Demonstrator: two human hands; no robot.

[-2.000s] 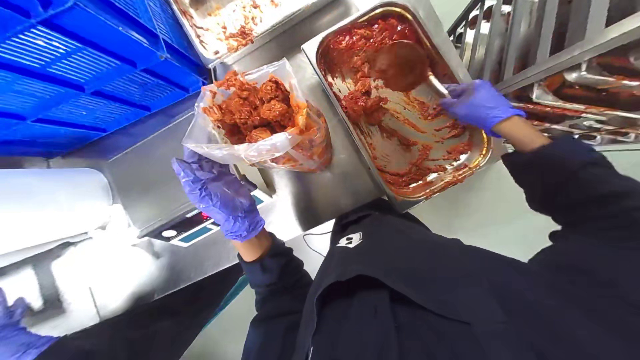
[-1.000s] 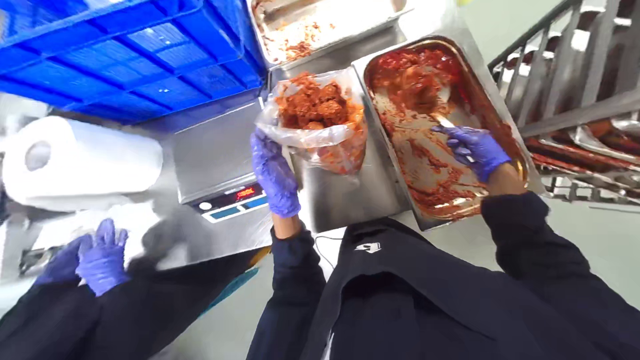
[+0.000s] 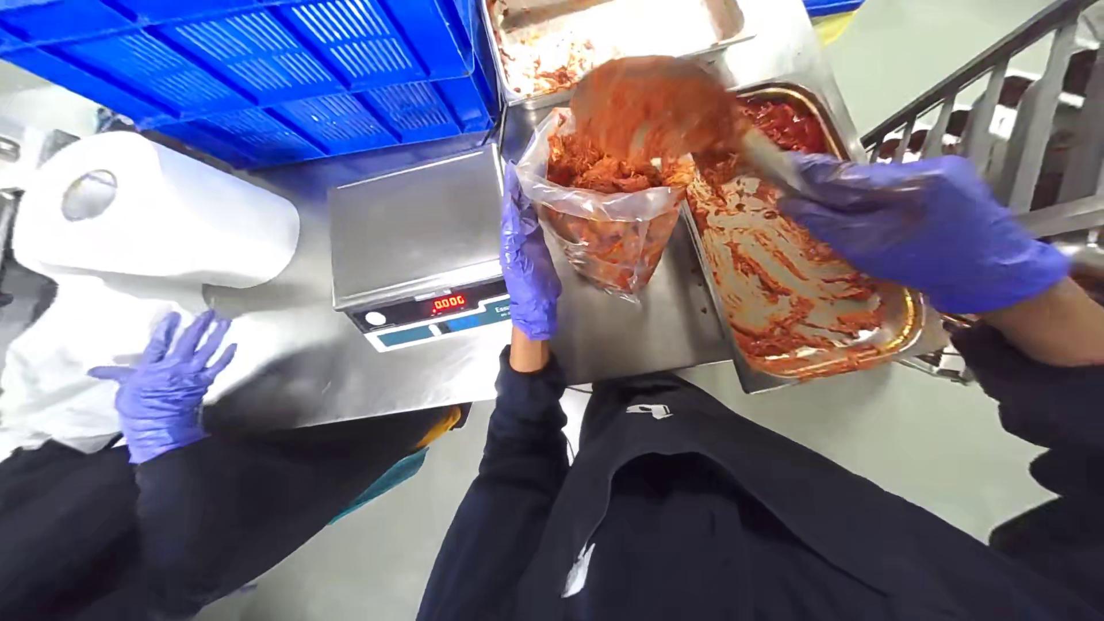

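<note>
My left hand [image 3: 528,267], in a purple glove, is at the left side of a clear plastic bag [image 3: 617,237] full of red-sauced food, its fingers along the bag's wall and rim. My right hand [image 3: 923,228], gloved too, grips the handle of a large ladle [image 3: 655,108]. The ladle's sauce-coated bowl is blurred and lies over the bag's mouth, hiding part of the food. Beneath and beside the right hand, a deep steel tray [image 3: 910,332] has red sauce smeared on its bottom and more sauce at its far end.
A digital scale [image 3: 418,233] stands left of the bag. Behind it are blue plastic crates [image 3: 302,69]; a second steel tray [image 3: 634,26] lies at the back. A large white roll [image 3: 164,207] and a co-worker's gloved hand [image 3: 172,379] are at left, a metal rack [image 3: 992,121] at right.
My right hand has lifted the ladle from the tray and moved it left over the bag. My left hand remains at the bag. The co-worker's hand now shows its fingers spread.
</note>
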